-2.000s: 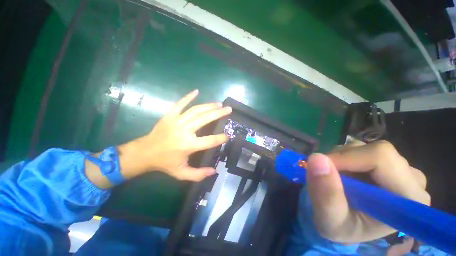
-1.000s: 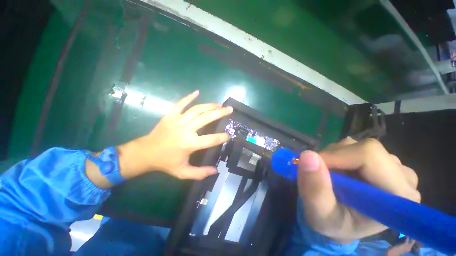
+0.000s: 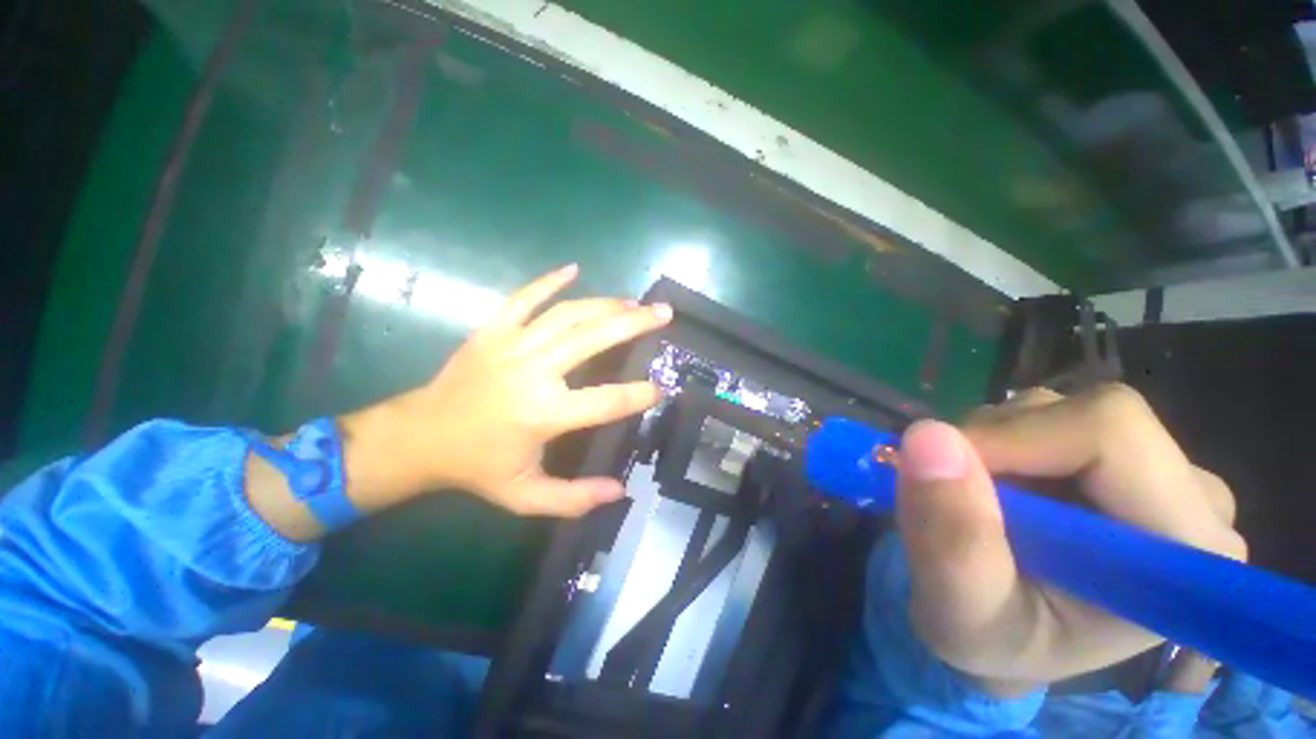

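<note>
My right hand (image 3: 1039, 534) holds the thick blue handle of a soldering iron (image 3: 1140, 566) between thumb and fingers, at the right. The iron's front end is over the far right part of an opened device; its thin tip cannot be made out. The device, with silvery panels (image 3: 642, 556) and a diagonal black flex cable (image 3: 686, 595), lies in a black tray (image 3: 787, 358). A narrow circuit board (image 3: 736, 390) runs across its far end. My left hand (image 3: 527, 397) is spread, with fingertips on the tray's left edge and by the board, holding nothing.
The tray lies on a shiny green mat (image 3: 476, 159). A pale rail (image 3: 808, 159) runs diagonally behind it, with a green conveyor surface (image 3: 924, 101) beyond. A dark holder (image 3: 1061, 347) and a black block (image 3: 1241, 419) stand at the right. A blue strap (image 3: 321, 474) is around my left wrist.
My right hand and the iron moved slightly left, then back right to about where they started. My left hand and the tray have stayed in place.
</note>
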